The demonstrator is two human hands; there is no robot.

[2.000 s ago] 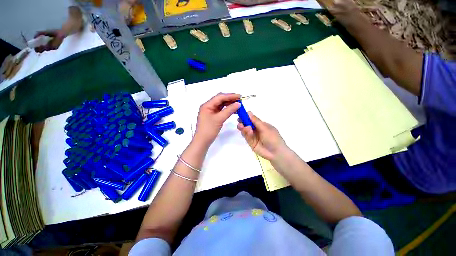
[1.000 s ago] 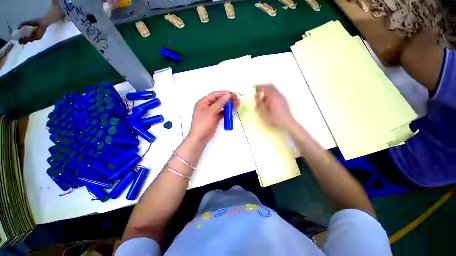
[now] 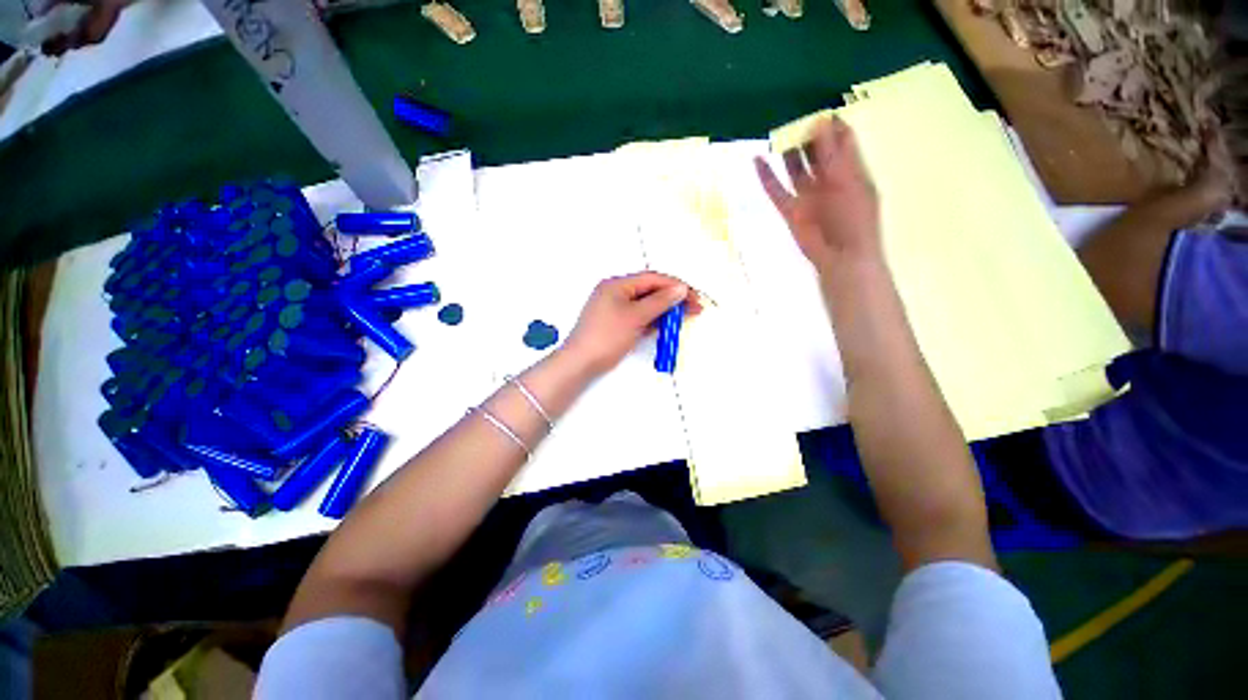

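My left hand holds a blue battery cell by its upper end, with thin wires showing past the fingertips. My right hand is raised at the left edge of the spare yellow sheets, fingers spread and slightly blurred; I see nothing held in it. A pale yellow adhesive sheet lies just right of the cell and overhangs the front edge. Dark round pads lie on the white surface left of my left hand.
A heap of blue cells fills the left, with loose cells at its right side. A grey post stands behind it. The green conveyor belt carries a blue cell and several tan parts. Another person's arm is at the right.
My right hand has moved from beside the cell to the upper right and its fingers have opened. My left hand still holds the cell. Dark pads now show nearer my left hand.
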